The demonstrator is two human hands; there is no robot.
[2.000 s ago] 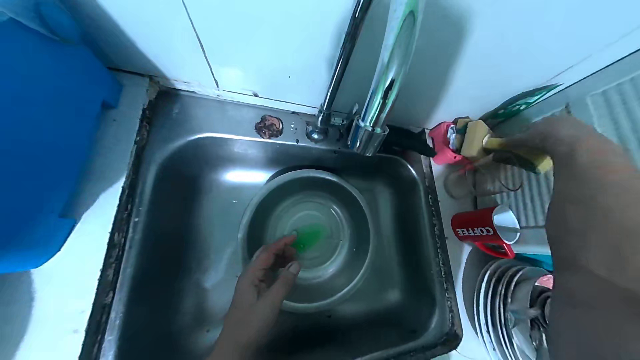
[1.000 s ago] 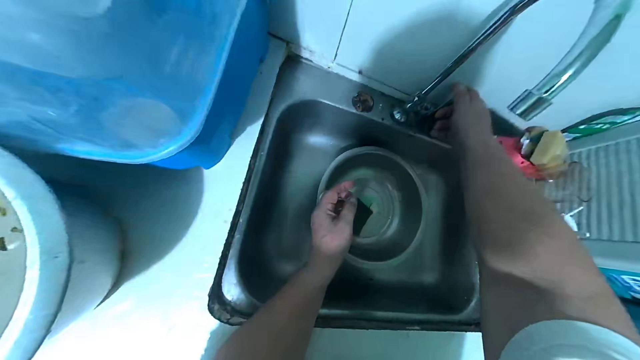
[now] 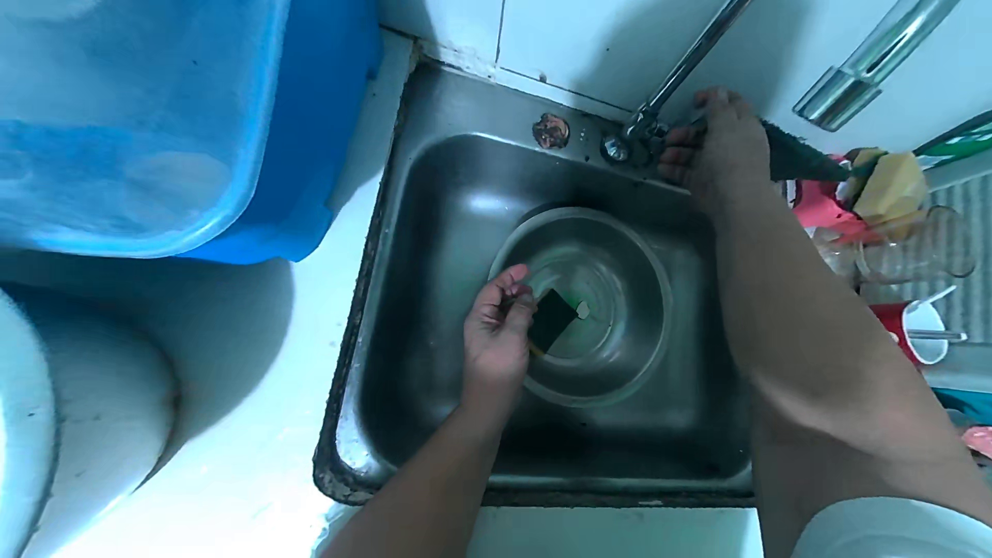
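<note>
A round bowl (image 3: 659, 271) rests in the stainless steel sink (image 3: 457, 232), with a greenish tint and a small pale spot inside it. Over its left side, my left hand (image 3: 500, 325) pinches a sponge (image 3: 552, 319) by one edge; the sponge's dark scouring face is toward me and a thin yellowish edge shows below. My right hand (image 3: 721, 147) reaches behind the sink to the base of the chrome faucet (image 3: 643, 120), fingers bent beside the fittings. Its grip there is partly hidden. A dark pad or cloth (image 3: 806, 155) lies just right of that hand.
A blue plastic tub (image 3: 310, 155) and a pale round container (image 3: 101, 387) stand at left. The metal spout (image 3: 845, 85) hangs at upper right. Along the right are a yellow sponge (image 3: 891, 186), a clear glass (image 3: 914, 244) and a red mug (image 3: 903, 329).
My right hand has gone from the right-hand side, where it held a yellow-and-dark sponge, to the faucet base. My left hand, earlier without the sponge, now holds one. The view has shifted left.
</note>
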